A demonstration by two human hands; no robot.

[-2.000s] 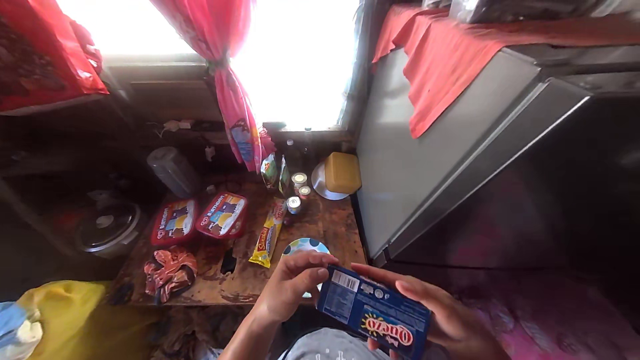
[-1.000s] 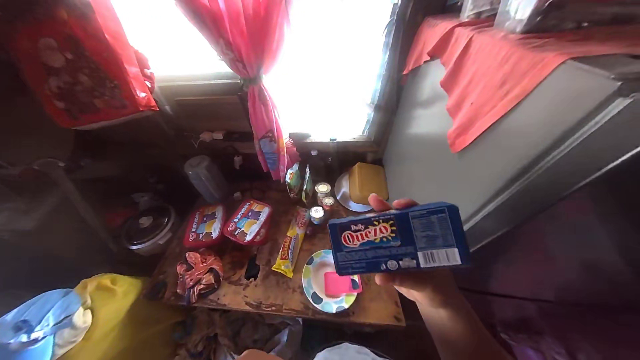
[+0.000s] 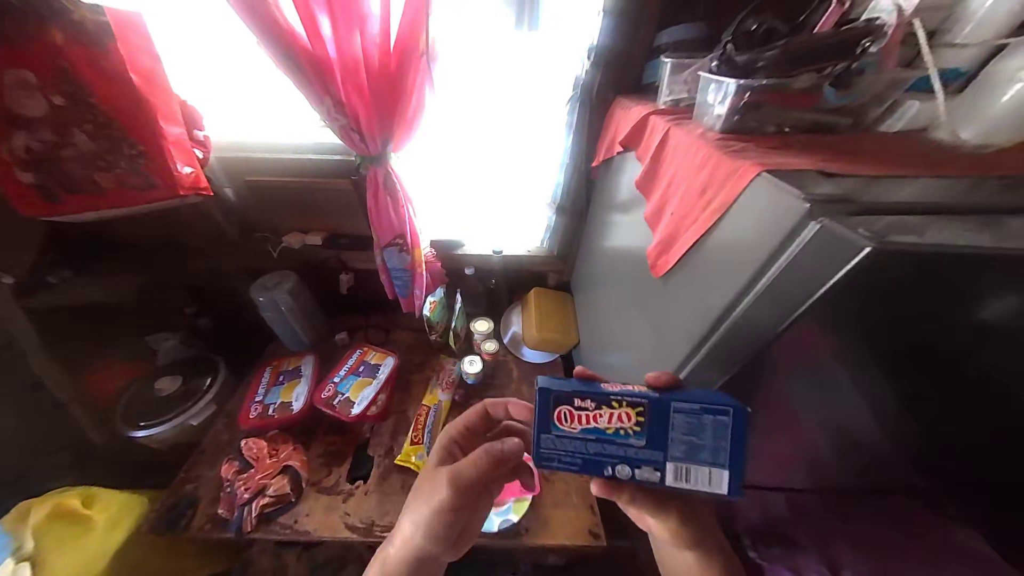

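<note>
A blue Daily Quezo cheese box (image 3: 640,436) is held up by my right hand (image 3: 668,512), its thumb and fingers on the lower and upper edges. My left hand (image 3: 472,480) is raised at the box's left end, its fingers curled; whether they touch the box I cannot tell. Below and behind the left hand, a patterned plate (image 3: 506,516) carries a pink item (image 3: 524,484), both partly hidden by that hand. A yellow snack packet (image 3: 424,424) lies on the wooden table (image 3: 328,496) to the left of the plate.
Two red ice cream tubs (image 3: 276,390), a crumpled reddish cloth (image 3: 262,480), small cans (image 3: 472,368) and a yellow block-shaped container (image 3: 550,320) stand or lie on the table. At the right is a grey refrigerator (image 3: 680,240); a lidded pot (image 3: 172,396) is far left.
My left hand has come up beside the box; one second ago it was mostly out of view. The box was turned over between the first two frames and stays in my right hand.
</note>
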